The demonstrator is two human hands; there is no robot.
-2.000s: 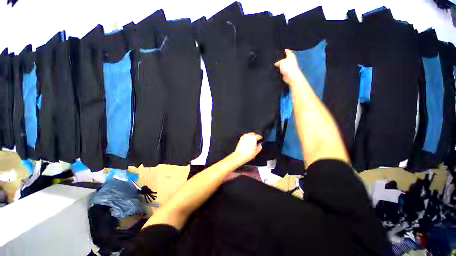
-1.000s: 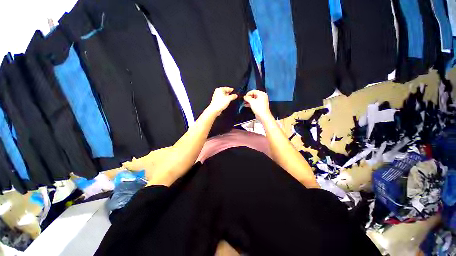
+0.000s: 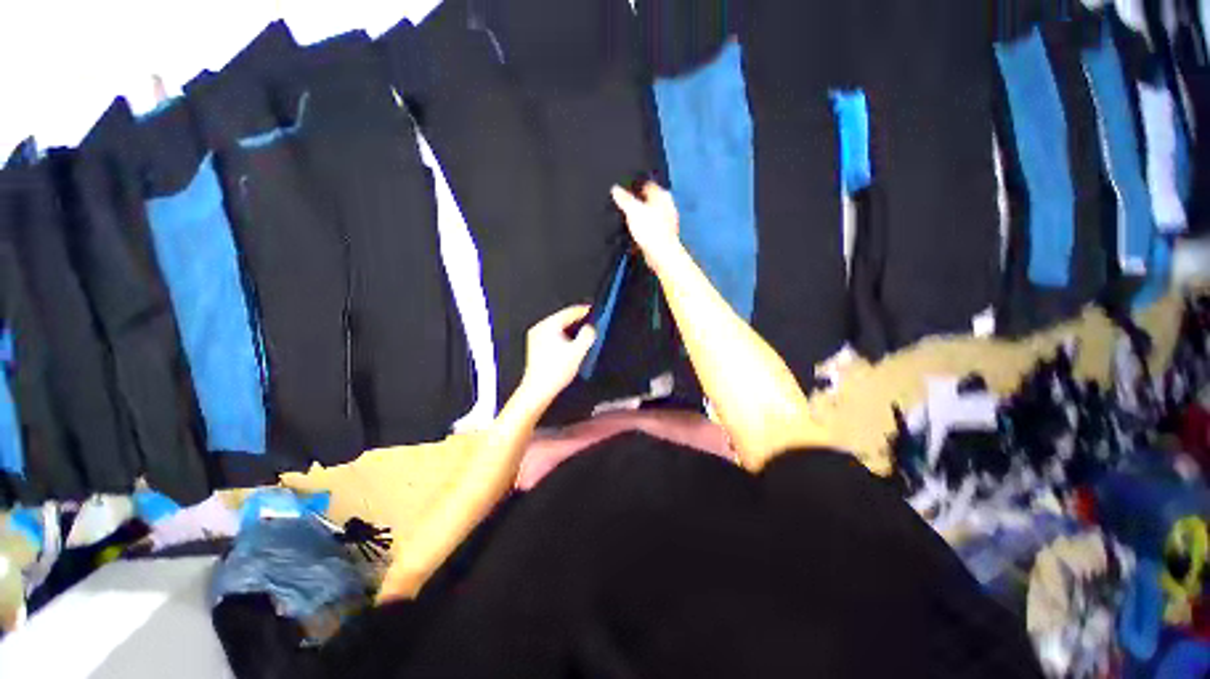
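Black cut panels (image 3: 544,173) lie in overlapping stacks in front of me. My left hand (image 3: 555,348) pinches the lower end of a dark panel edge near the table's front side. My right hand (image 3: 649,219) holds the same edge farther up and to the right. A narrow blue strip (image 3: 608,313) shows along the lifted edge between my hands. A wide blue panel (image 3: 710,173) lies just right of my right hand. How many layers I hold cannot be told.
More black stacks with blue panels (image 3: 212,305) run left and right. A long white gap (image 3: 458,252) shows left of my hands. Offcuts (image 3: 975,425) cover the tan floor at right. A crumpled blue cloth (image 3: 292,564) and pale box (image 3: 126,623) are low left.
The small bright-blue piece between my hands and the wide blue panel is no longer visible. My right hand has moved up from beside my left hand; my left hand is slightly lower and left.
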